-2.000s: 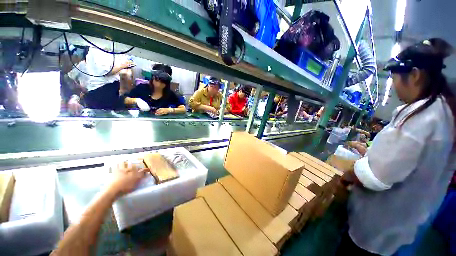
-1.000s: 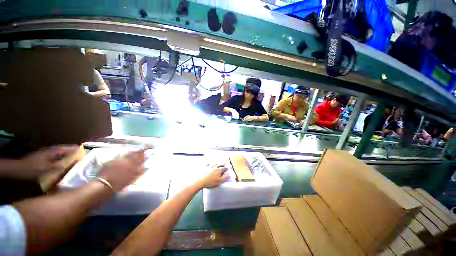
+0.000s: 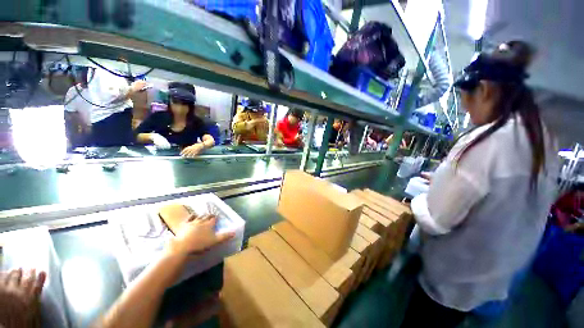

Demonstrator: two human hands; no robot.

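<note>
A white foam tray [image 3: 227, 218] lies on the green belt at the left centre. It holds a small brown inner box [image 3: 173, 216] and crinkled clear film. My left hand [image 3: 195, 236] is over the tray at the box's right end, fingers over the film and thumb out towards the near rim. It seems to grip nothing; the fingertips' contact is unclear. My right hand is not in view.
Flat brown cartons [image 3: 275, 275] stand in a row at the right, one carton [image 3: 317, 208] higher on top. Another tray [image 3: 29, 246] is at the left edge, with a hand [image 3: 22, 291], apparently a co-worker's. A person [image 3: 486, 186] stands right. A green shelf [image 3: 192, 48] hangs overhead.
The view swung left and then back right. My left hand has moved from the left side of the inner box to its right end.
</note>
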